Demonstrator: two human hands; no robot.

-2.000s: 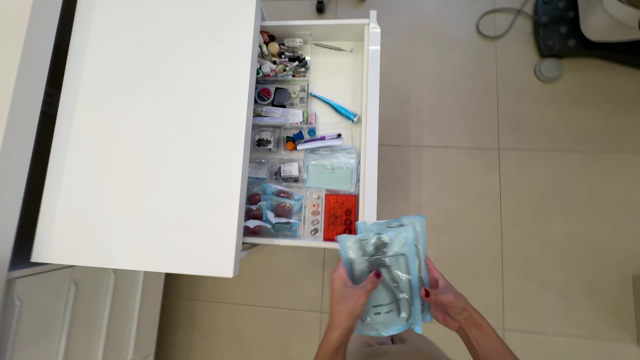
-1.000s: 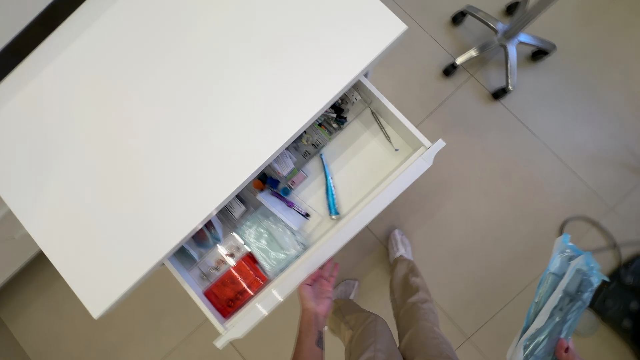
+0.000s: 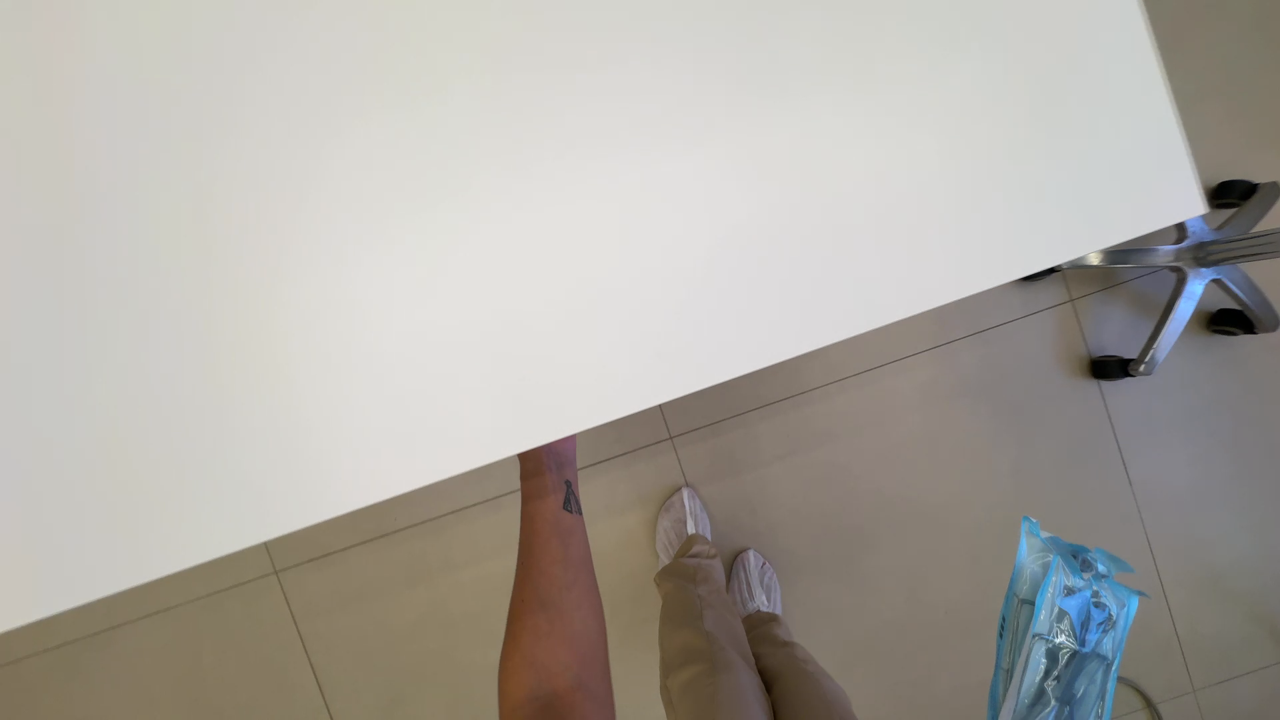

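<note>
A wide white cabinet top [image 3: 600, 220] fills the upper part of the view. My left forearm reaches up to its front edge, and my left hand is hidden beneath that edge. Whether it touches the drawer, which is out of sight too, cannot be told. At the lower right are clear-and-blue sterilization pouches [image 3: 1070, 640] with metal instruments inside, upright and slightly tilted. My right hand is outside the frame, below the pouches.
A chair's metal star base [image 3: 1200, 255] on black casters stands at the right, partly behind the cabinet corner. Below are the tiled floor [image 3: 900, 480] and my feet in white shoe covers [image 3: 683, 525]. A cable [image 3: 1140, 695] lies near the pouches.
The drawer, earlier open with its contents showing, is no longer visible. My left hand has gone from the drawer front to under the cabinet top's edge. The view has turned and shifted.
</note>
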